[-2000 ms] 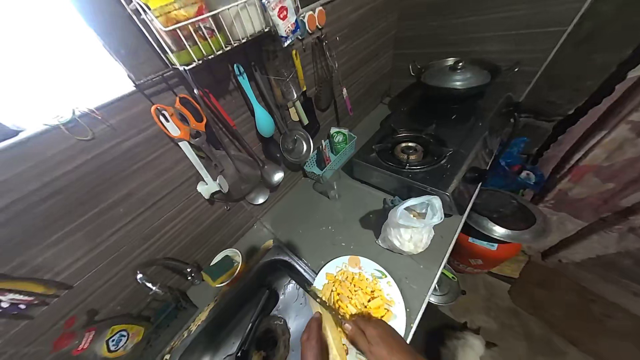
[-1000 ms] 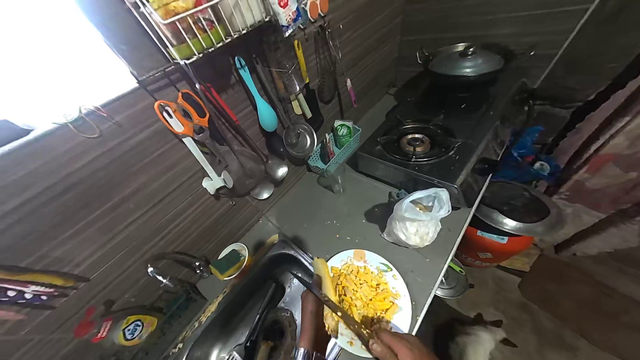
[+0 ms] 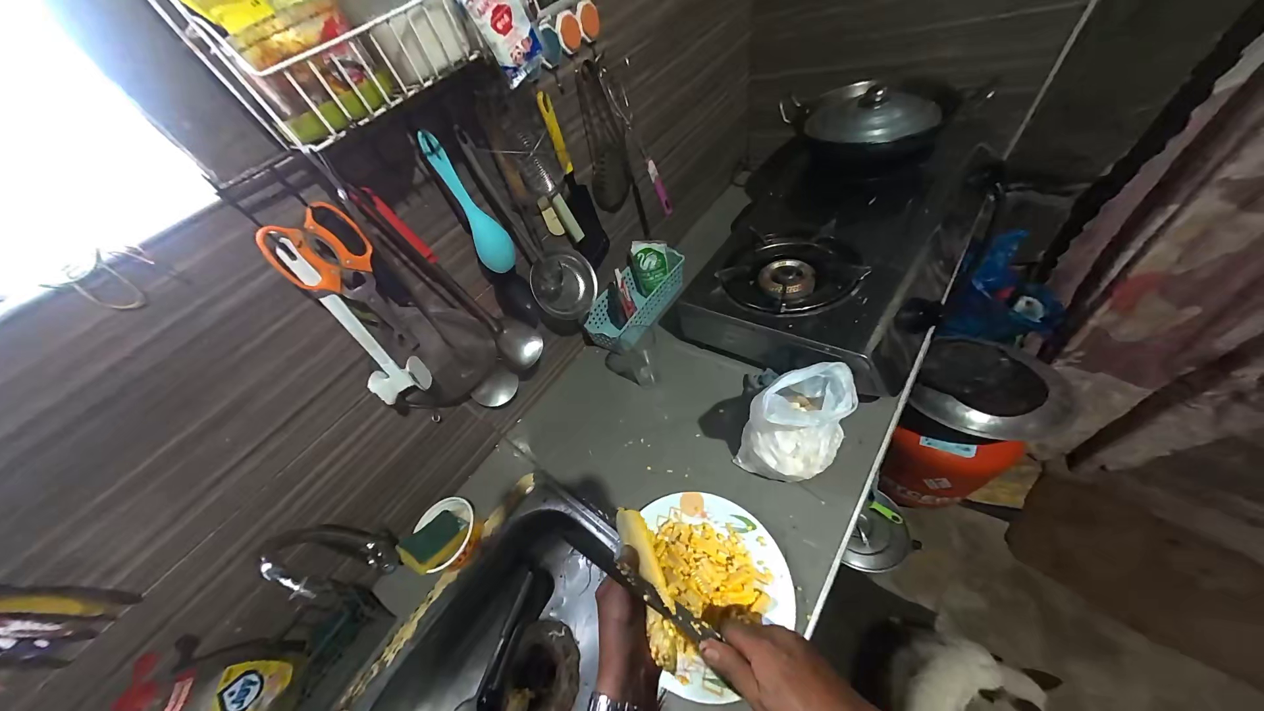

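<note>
My left hand, with a metal watch band at the wrist, holds a long yellow piece of food at the left edge of a white plate. My right hand grips a dark-bladed knife, whose blade lies slantwise across the yellow piece and the plate. Chopped yellow pieces cover much of the plate, which has a floral rim. What kind of food it is, I cannot tell.
Left of the plate lies a steel sink with a faucet. A plastic bag with pale contents stands on the counter, before a gas stove. Utensils hang on the wall. An animal is on the floor at the lower right.
Two seconds ago my hands were close together at the plate's lower left. The knife now shows plainly across the plate, with my right hand at its lower edge.
</note>
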